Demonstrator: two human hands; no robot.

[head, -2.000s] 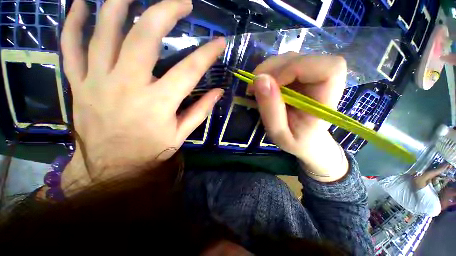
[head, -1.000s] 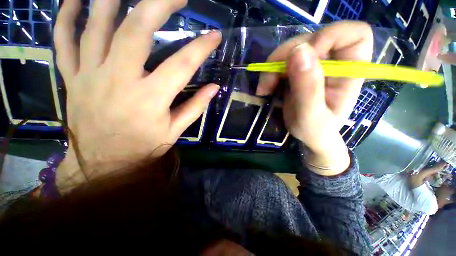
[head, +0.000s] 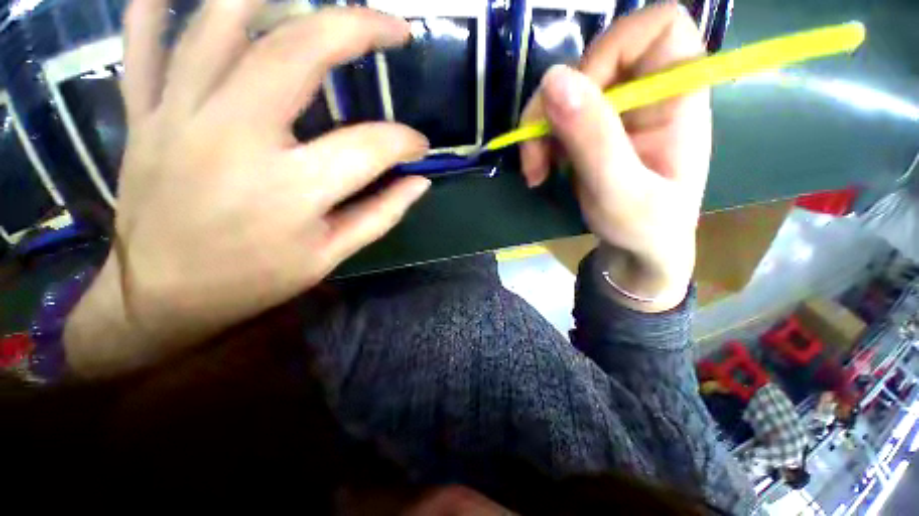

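My right hand [head: 635,151] holds yellow tweezers [head: 705,73] near their tips, which point left and meet the near blue edge of a front housing [head: 433,86]. The housing has a dark window with a cream outline. My left hand [head: 237,161] is spread palm down over the housings, with fingertips beside the same blue edge. It covers part of the housings. Whether its fingers press or grip the edge cannot be told. Any tiny part at the tweezer tips is too small to make out.
More housings [head: 557,45] lie along the top and at the left [head: 81,131]. The dark green bench top [head: 786,131] runs along the right and near side. Beyond its edge are cardboard [head: 746,247], red crates or stools [head: 791,341] and a person in a checked top [head: 776,428].
The view has shifted toward the bench's near edge. The tweezer tips have moved from the clear film area to the housing's near blue edge. The clear film no longer shows.
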